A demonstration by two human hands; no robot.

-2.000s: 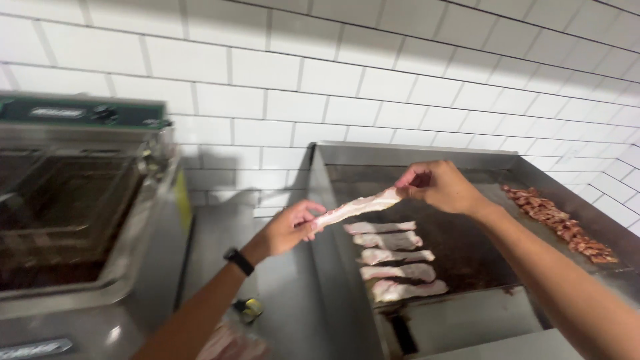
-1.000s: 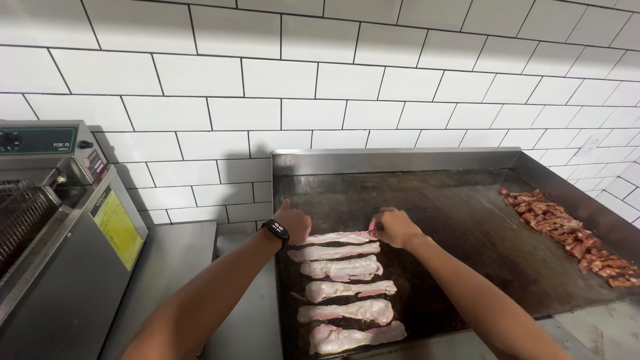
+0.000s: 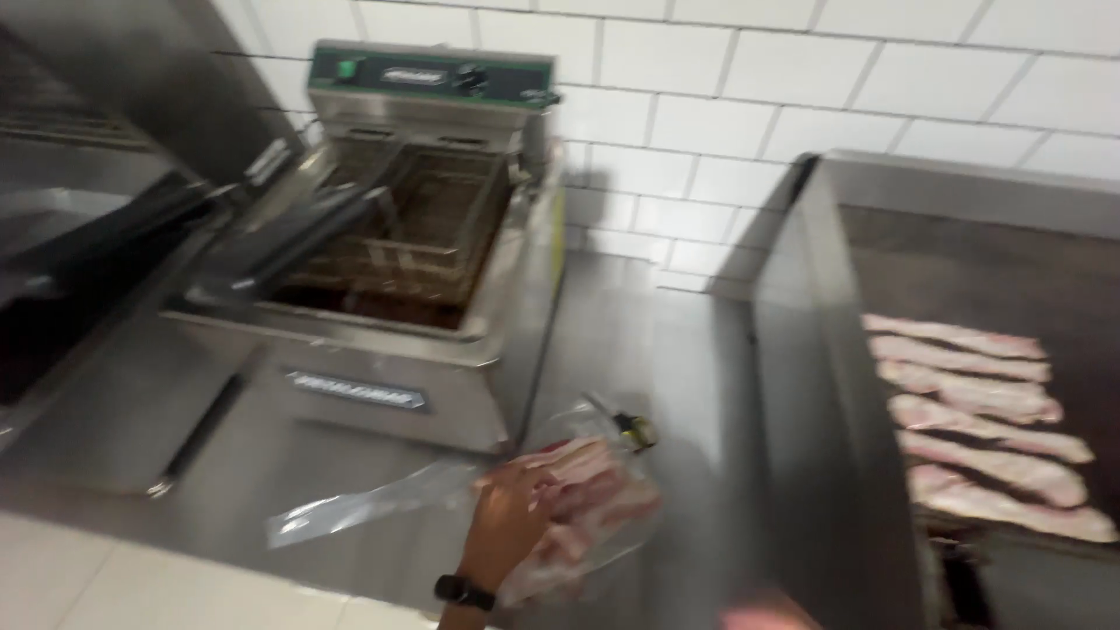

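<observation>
My left hand [image 3: 512, 521], with a black band on its wrist, rests on a pile of raw bacon slices [image 3: 586, 503] in a clear plastic bag [image 3: 372, 503] on the steel counter. Blur hides whether its fingers pinch a slice. Only a blurred bit of my right hand [image 3: 766, 612] shows at the bottom edge, and its fingers cannot be made out. Several raw bacon strips [image 3: 971, 394] lie side by side on the flat-top griddle [image 3: 980, 262] at the right.
A countertop deep fryer [image 3: 394, 332] with a wire basket [image 3: 437, 201] and black handle [image 3: 289, 241] stands left of the bag. A small dark and yellow object [image 3: 637, 431] lies beside the bacon pile. The griddle's raised steel side [image 3: 801, 394] borders the counter [image 3: 682, 367].
The view has swung left. My left hand has gone from the griddle to the bagged bacon. The strip stretched between both hands two seconds ago was laid on the griddle above the others.
</observation>
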